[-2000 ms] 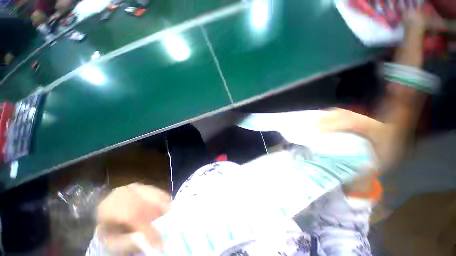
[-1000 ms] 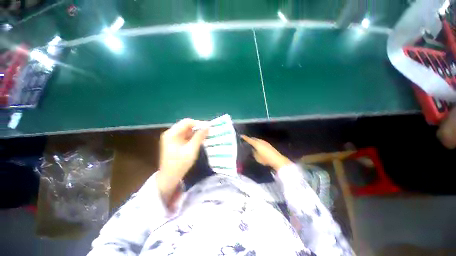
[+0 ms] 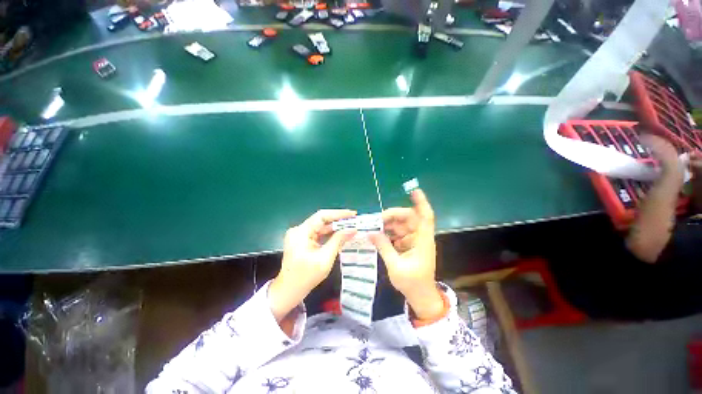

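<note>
The label strip (image 3: 358,281), white with green bars, hangs down in front of my body from between my two hands. Its top edge is folded level between my fingertips. My left hand (image 3: 312,250) grips the strip's upper left corner. My right hand (image 3: 408,250) holds the upper right side with thumb and fingers. A small label (image 3: 411,185), pale with some green, sticks at the tip of my raised right index finger.
Red phone trays (image 3: 616,196) and a person's arm (image 3: 653,208) are at right, with a neighbour's label roll (image 3: 566,138) curling over them. A grey tray (image 3: 27,173) is at left. Loose handsets (image 3: 317,44) lie across the green bench (image 3: 215,185). Plastic bags (image 3: 85,342) are below left.
My right hand has moved up and in onto the strip, and a small label now shows on its index fingertip. The strip's top is now level. The view shows more of the far bench.
</note>
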